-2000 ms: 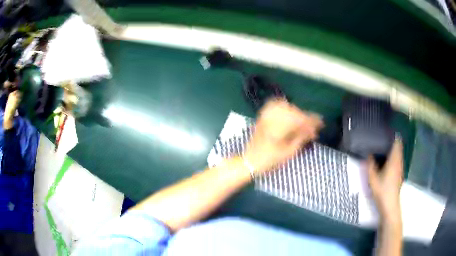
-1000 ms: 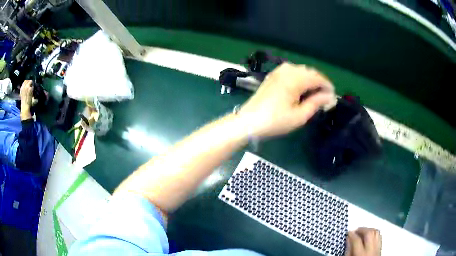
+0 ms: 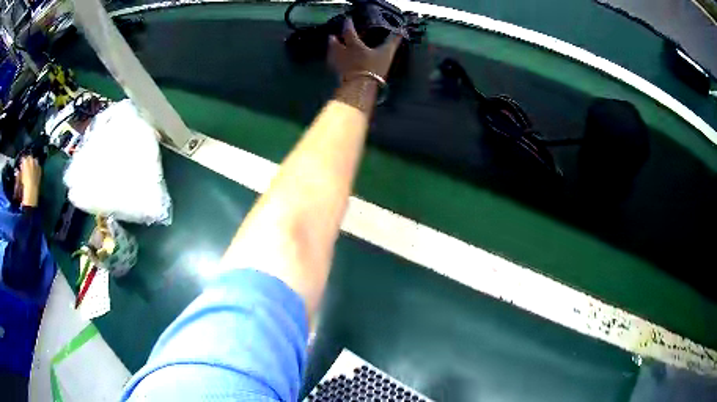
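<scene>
My left hand [image 3: 363, 59] reaches far over the conveyor, its fingers and thumb around the coiled cord of a black corded unit [image 3: 377, 22] near the top edge. The unit's body is hard to tell in the dark. A second black corded unit [image 3: 615, 141] lies on the belt at the right, its cord coil [image 3: 507, 122] and plug to its left. The sheet of black dots [image 3: 362, 386] lies on the bench, cut off by the bottom edge. My right hand is not in view.
The worn cream rail [image 3: 472, 263] separates bench and green belt, with a metal post [image 3: 130, 71] at the left. A whitish plastic bag [image 3: 118, 169] and a small tied bag [image 3: 116, 250] lie on the left bench. Another person's blue sleeve [image 3: 27, 259] shows at far left.
My left hand has moved from above the bench to the far side of the belt. The unit handled near the bench is no longer there; my right hand has left view. The view has shifted towards the belt.
</scene>
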